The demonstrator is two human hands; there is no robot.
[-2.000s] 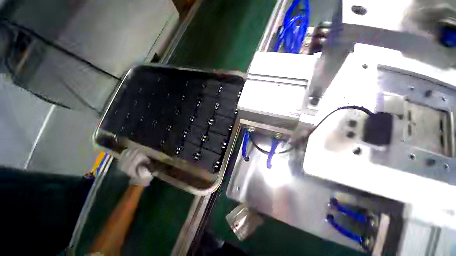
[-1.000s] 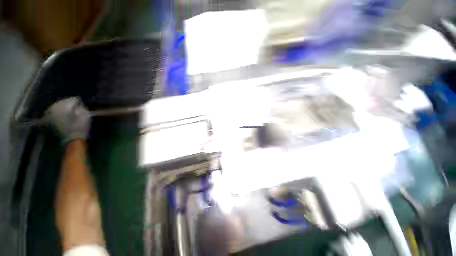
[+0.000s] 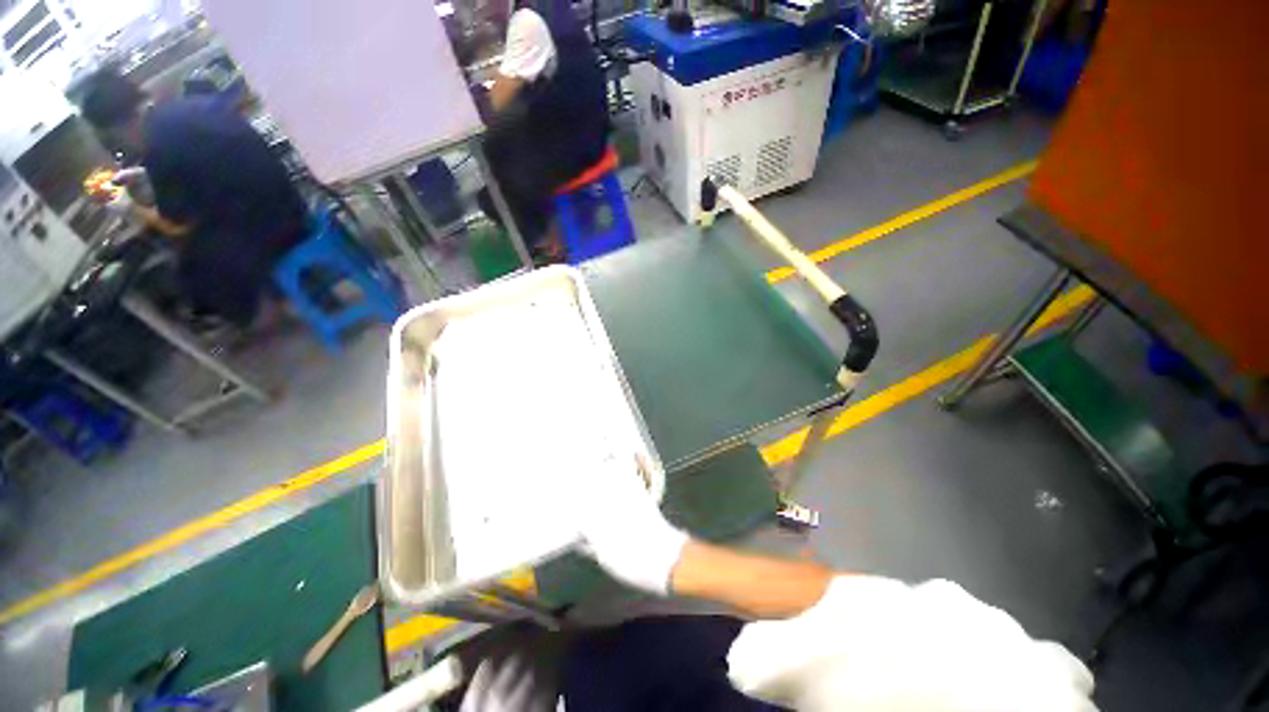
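An empty, shiny stainless tray point(image 3: 518, 417) is in the middle of the view, overlapping the near left side of the green trolley top point(image 3: 696, 341). My right hand point(image 3: 633, 540), in a white glove, is closed on the tray's near right rim; its fingers are partly lost in glare. A white sleeve covers my arm behind the bare forearm. My left hand cannot be made out; a pale patch at the bottom edge is unclear.
A green-matted bench point(image 3: 237, 598) with a wooden-handled tool point(image 3: 338, 629) is at lower left. The trolley's pale push bar point(image 3: 786, 248) is beyond the tray. Two seated people are at upper left. An orange panel point(image 3: 1162, 181) over a table stands right.
The view has swung away from the fixture and the tray of dark parts, where my left hand was. The empty tray, with my right hand on it, and the trolley now show.
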